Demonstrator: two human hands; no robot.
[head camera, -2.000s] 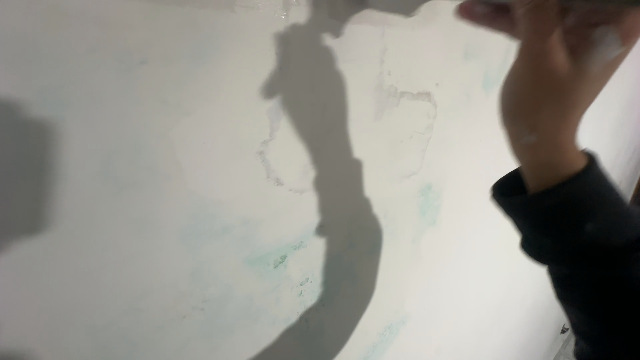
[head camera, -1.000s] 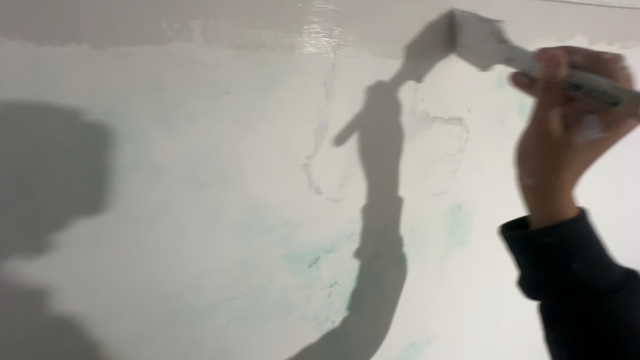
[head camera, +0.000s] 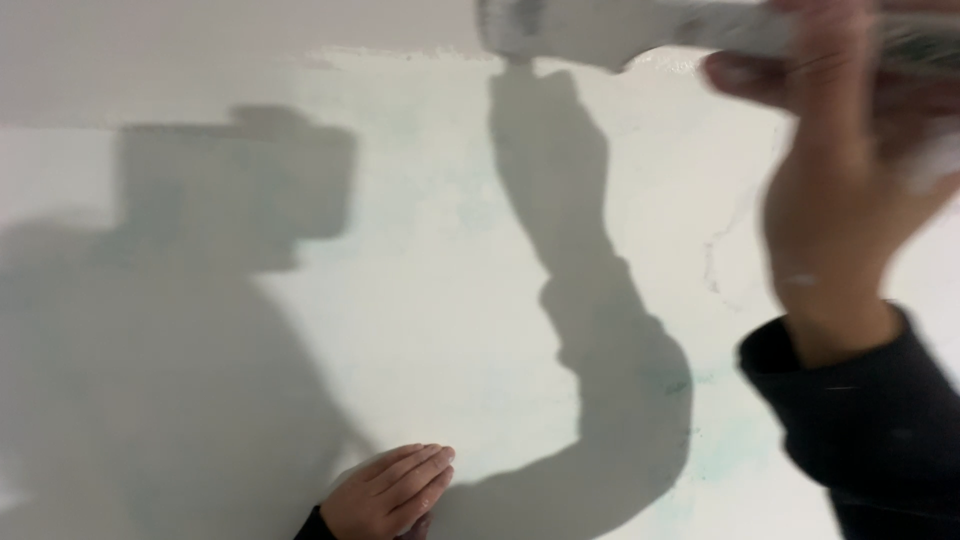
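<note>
A paintbrush (head camera: 592, 30) with pale paint on its bristles and ferrule lies sideways at the top right, its bristle end pointing left against the wall. My right hand (head camera: 847, 172) is closed round its handle, blurred, with white paint spots on the skin. At the bottom, left of the middle, my left hand (head camera: 394, 487) rests on or close to the wall with its fingers together; whether it holds anything cannot be told. The wall (head camera: 435, 322) is whitish, with a greyer painted band (head camera: 187, 60) along the top.
Shadows of my head and right arm fall across the wall. Faint green patches (head camera: 720, 457) and a cracked or peeled outline (head camera: 712, 270) show towards the right. A wet-looking, ragged paint edge (head camera: 375, 57) runs below the grey band.
The view has shifted left along the wall. My left hand has come into view at the bottom. The brush in my right hand now reaches the lower edge of the grey band.
</note>
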